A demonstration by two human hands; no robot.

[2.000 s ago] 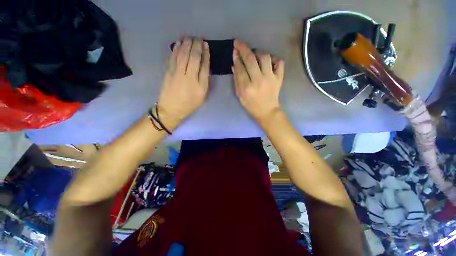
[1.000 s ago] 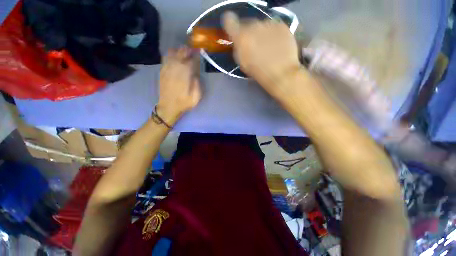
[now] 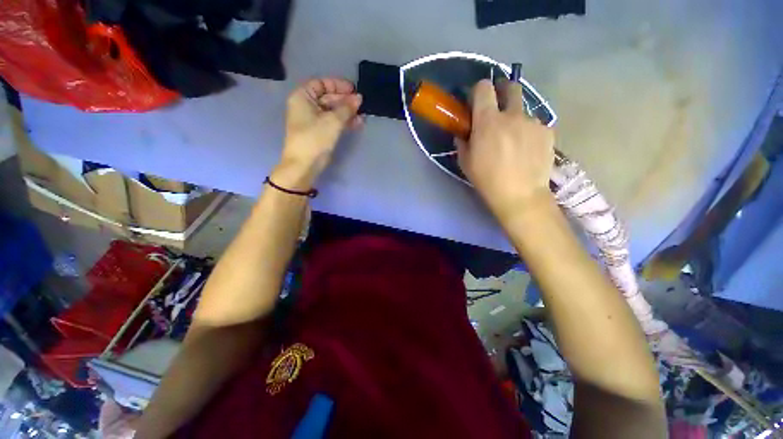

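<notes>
A small black fabric piece (image 3: pixel 379 88) lies flat on the pale blue-purple ironing table (image 3: pixel 343 26). The steam iron (image 3: pixel 446 70) with a white rim stands over or against its right end. My right hand (image 3: pixel 506 146) grips the iron's orange-brown handle (image 3: pixel 440 109). My left hand (image 3: pixel 324 111) is at the piece's left edge with its fingers curled and the fingertips close to the cloth; whether they pinch it is hard to tell.
A black fabric heap (image 3: pixel 185 43) lies by a red plastic bag (image 3: pixel 64 64) at the table's left. A black piece (image 3: pixel 530 9) lies at the far side. The pale wrapped hose (image 3: pixel 597 223) runs down right. Cardboard boxes (image 3: pixel 129 201) and red baskets (image 3: pixel 112 291) are below left.
My right hand took hold of the iron and brought it from the right onto the black piece. It has since shifted back rightward, uncovering the left part. The view has also turned.
</notes>
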